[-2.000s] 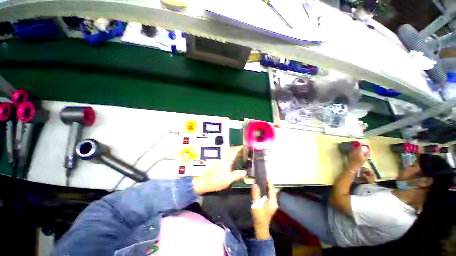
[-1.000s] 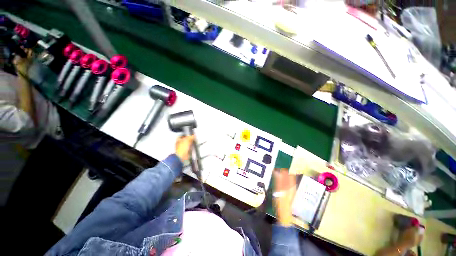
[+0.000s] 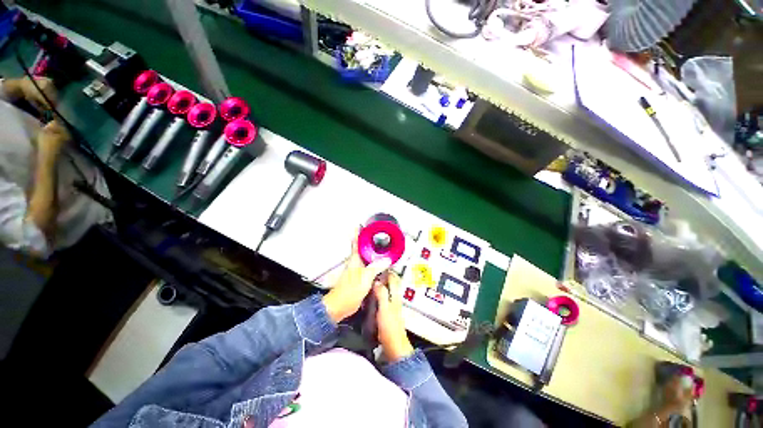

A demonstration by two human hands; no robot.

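A hair dryer [image 3: 381, 241] is held upright in front of me, its magenta ring facing up towards the camera. My left hand [image 3: 355, 288] holds it just below the head. My right hand [image 3: 390, 316] is around its handle, lower down; the handle is mostly hidden by my hands. The test panel [image 3: 433, 320] lies flat just right of the dryer, with yellow round buttons [image 3: 422, 275], red switches and two dark-framed displays [image 3: 453, 288]. Another hair dryer [image 3: 293, 191] lies on the white board to the left.
Several dryers [image 3: 202, 114] lie in a row at left, near a person's arm [image 3: 48, 163]. A boxed instrument [image 3: 532, 336] and a magenta-ringed dryer [image 3: 563, 310] lie at right. Another person's hand [image 3: 674, 393] is at lower right. A shelf [image 3: 535, 109] crosses above; bagged parts [image 3: 644, 267] sit behind.
The dryer in my left hand has moved right and turned its magenta ring to the camera. My right hand has moved left from beside the boxed instrument onto the handle.
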